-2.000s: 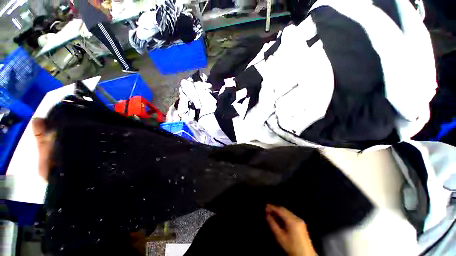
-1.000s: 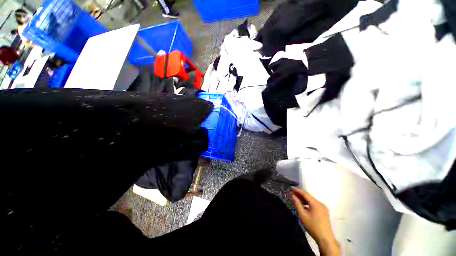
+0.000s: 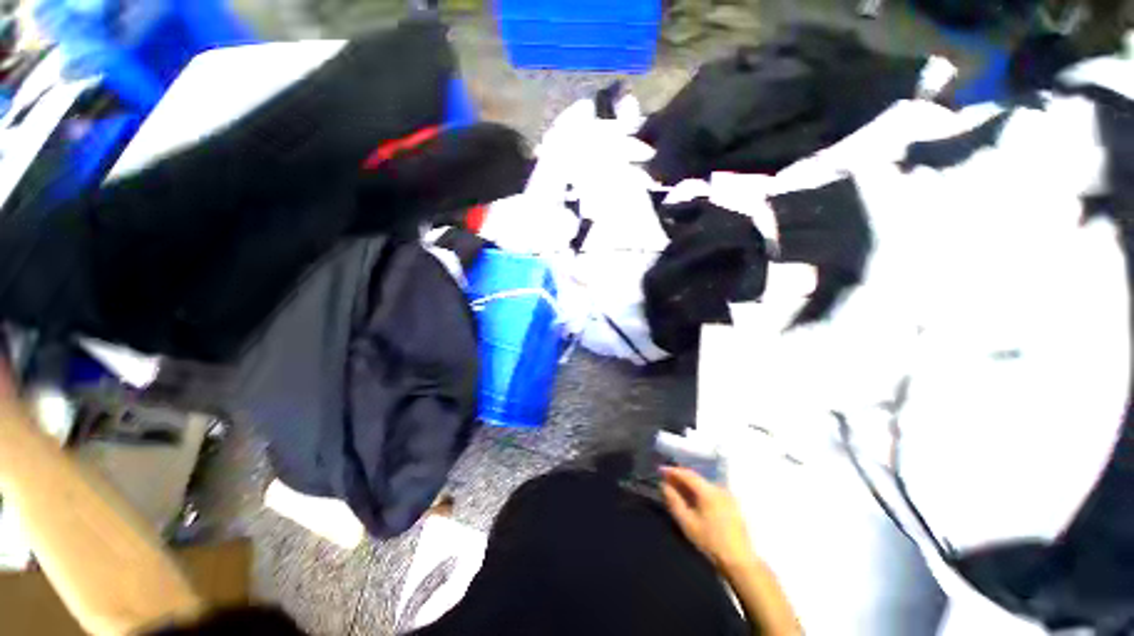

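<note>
A black garment piece (image 3: 274, 186) is spread in mid-view at upper left, above a dark grey cloth (image 3: 410, 373) draped below it. My left forearm shows at the lower left; my left hand is cut off by the left edge, so its hold is hidden. My right hand (image 3: 709, 512) is low in the centre at the near edge of the off-white padded table (image 3: 808, 534). Its fingers are loosely bent and nothing shows in them. White and black garments (image 3: 1020, 360) are heaped over the table on the right.
A blue crate (image 3: 512, 354) stands on the floor beside a pile of white and black pieces (image 3: 609, 236). Another blue crate (image 3: 578, 31) is at the top. A white board (image 3: 212, 93) is at upper left. My black-clothed lap (image 3: 585, 559) is at the bottom centre.
The black garment has moved up and left, uncovering more dark grey cloth. My left forearm has come into view at lower left. My right hand has shifted slightly left beside the table edge.
</note>
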